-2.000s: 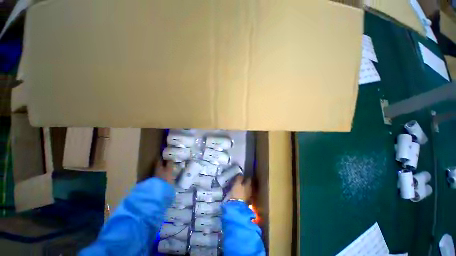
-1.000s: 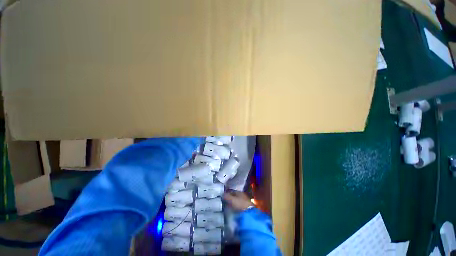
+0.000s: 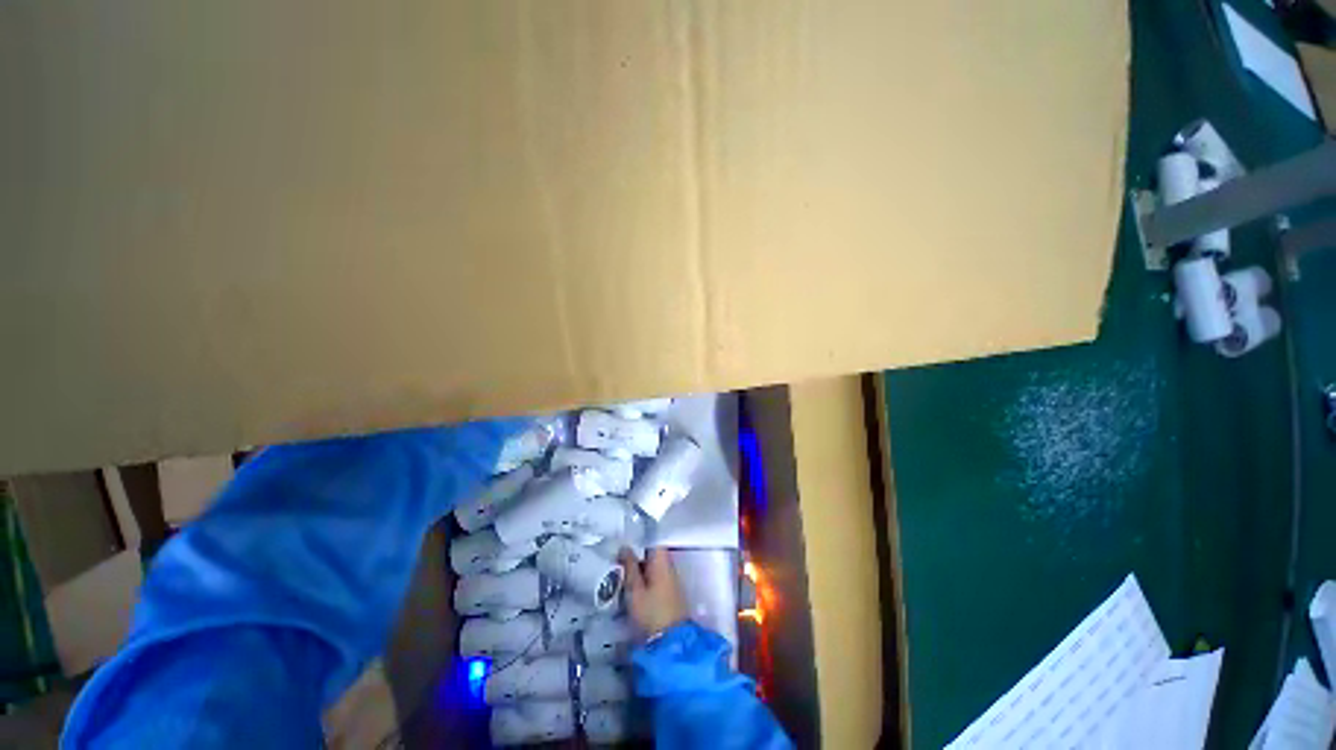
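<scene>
White cylindrical units lie in rows inside the open brown packing carton. Several units in the upper part lie askew, and one unit is tilted with its round dark end showing. My right hand is inside the carton, with its fingertips beside that round end; whether it grips the unit I cannot tell. My left hand is hidden; only its blue sleeve shows, reaching up under the large carton flap. The flap covers the far part of the carton.
On the green bench at right lie loose white units, printed label sheets and a scatter of pale specks. A grey metal bar crosses above the bench. Other brown cartons are at left. Blue and orange-red lights glow along the carton's sides.
My left hand has gone from the units to out of sight under the flap. My right hand has moved left to the middle column, where a unit now lies tilted. The flap fills more of the view.
</scene>
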